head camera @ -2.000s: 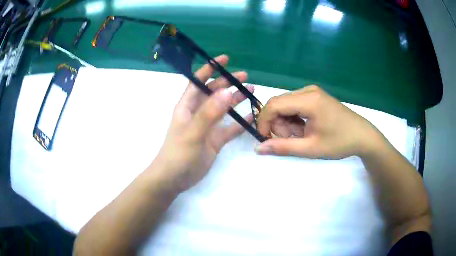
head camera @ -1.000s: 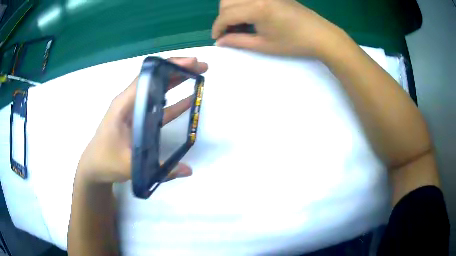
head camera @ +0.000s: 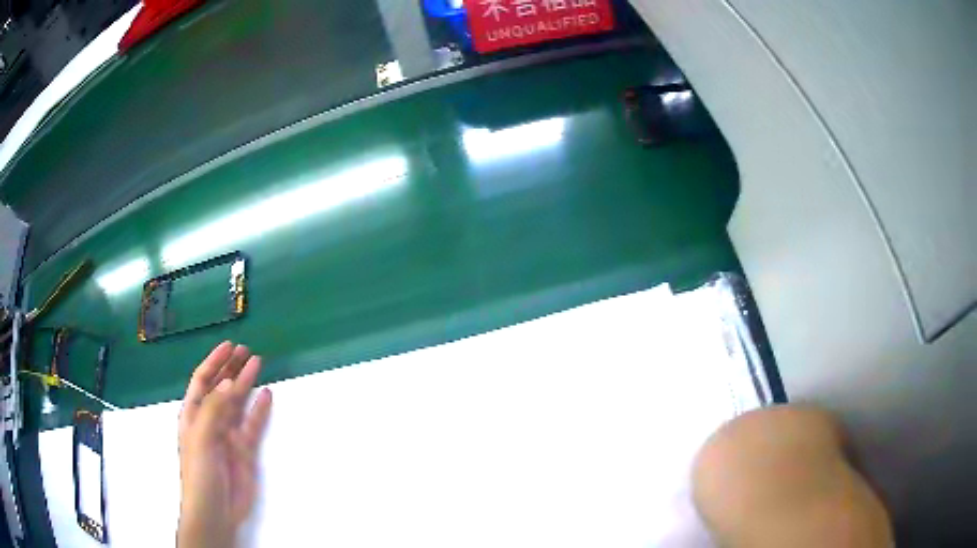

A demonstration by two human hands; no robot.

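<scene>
My left hand [head camera: 223, 434] is open and empty, fingers apart, over the white sheet's back edge at left. My right hand is not seen; only a rounded, bare part of my right arm shows at bottom right. A black phone frame [head camera: 158, 310] lies on the green belt just beyond my left hand, its window open and orange spots at its ends. Another frame [head camera: 88, 430] lies alone on the white sheet at far left. A third frame [head camera: 60, 353] lies on the belt at the left edge. A dark frame-like part [head camera: 651, 116] is on the belt at upper right, partly cut off by the grey cabinet.
The white sheet [head camera: 461, 450] covers the near side. The glossy green belt [head camera: 429, 252] runs behind it. The grey cabinet [head camera: 846, 161] stands at right. A red "UNQUALIFIED" sign [head camera: 541, 21] is beyond the belt. A pale line with a yellow piece [head camera: 51, 380] ends near the sheet.
The view has swung up and right. The frame my left hand held is no longer in it. My right hand has gone out of view, and its arm is now at bottom right.
</scene>
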